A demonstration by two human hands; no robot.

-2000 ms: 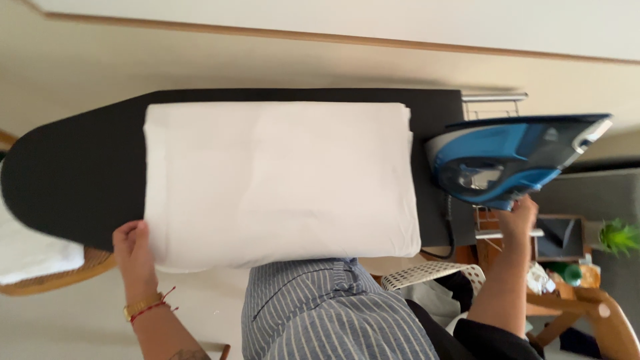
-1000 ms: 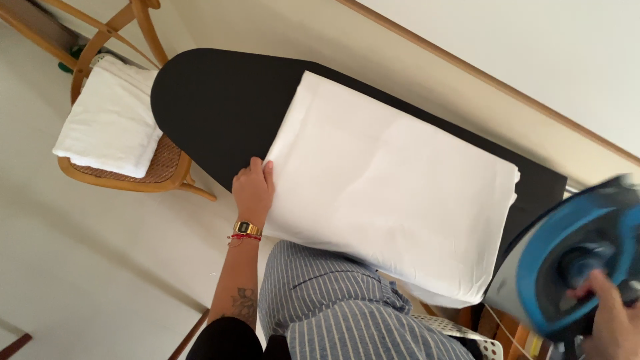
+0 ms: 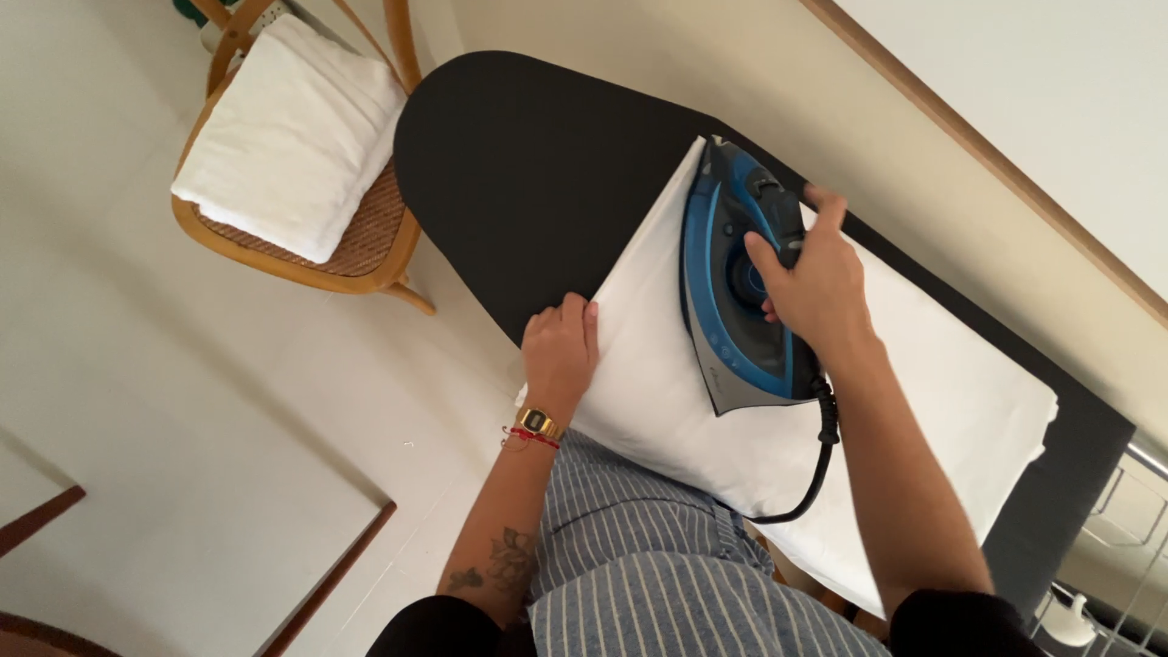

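Observation:
A folded white cloth [image 3: 922, 365] lies over a black ironing board [image 3: 547, 155]. On the cloth, near its upper left corner, rests a blue and grey steam iron [image 3: 739, 292], its tip pointing to the top of the view. My right hand [image 3: 817, 283] is around the iron's handle, and the black cord hangs from the heel of the iron across the cloth. My left hand [image 3: 561, 347] holds the cloth's left edge at the near side of the board; its fingertips are on the fabric.
A wooden chair with a woven seat [image 3: 370, 228] stands beyond the board's rounded end, with another folded white cloth [image 3: 292, 137] on it. A wall [image 3: 639, 46] runs along the board's far side. At the lower right is a metal wire rack [image 3: 1127, 547].
My right hand has brought the iron from the board's right end onto the left part of the cloth. My left hand remains at the cloth's left edge. The view has turned.

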